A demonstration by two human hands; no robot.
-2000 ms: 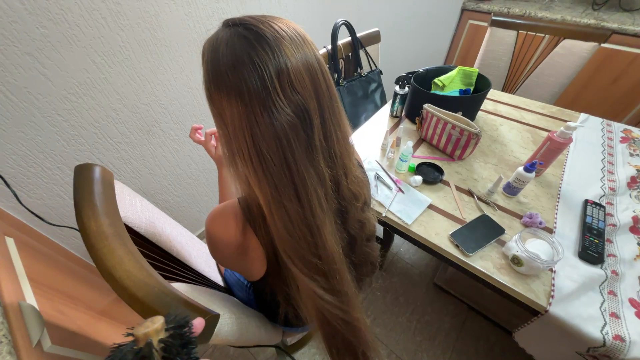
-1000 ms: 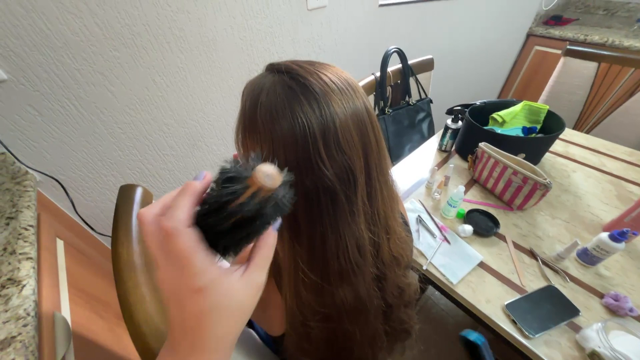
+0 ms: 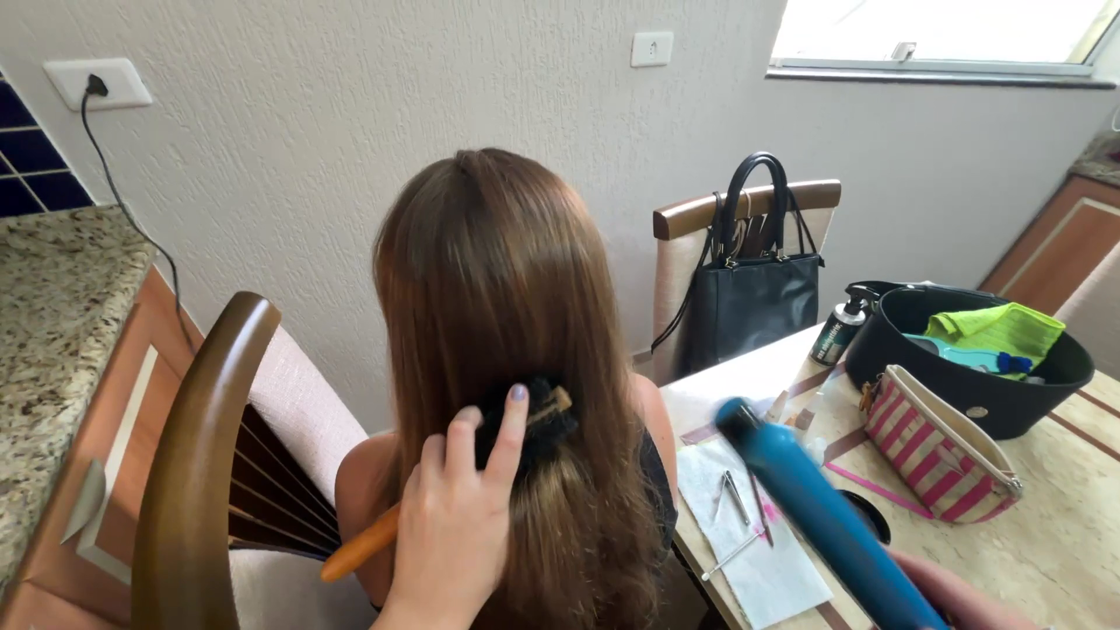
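Note:
Long brown hair point(image 3: 499, 254) hangs down the back of a seated person who faces away. My left hand point(image 3: 459, 516) holds a round hairbrush with black bristles point(image 3: 534, 429) against the hair at mid-back height. The brush's orange wooden handle point(image 3: 363, 542) sticks out to the lower left. At the lower right, my right hand point(image 3: 962, 599) is partly in view, gripping a blue hair straightener point(image 3: 822, 507). That tool points up and left, over the table's near edge, to the right of the person, apart from the hair.
A wooden chair back point(image 3: 192, 455) curves at the left, near a granite counter point(image 3: 70, 289). On the table point(image 3: 1067, 490) are a striped pouch point(image 3: 936, 446), a black tub point(image 3: 980, 411), a pump bottle point(image 3: 840, 328) and a white sheet point(image 3: 761, 560) bearing small tools. A black handbag point(image 3: 757, 306) hangs behind.
The brush in my left hand has moved from beside the hair onto it. The blue straightener, only partly visible at the bottom one second ago, has come up on the right. The view has shifted.

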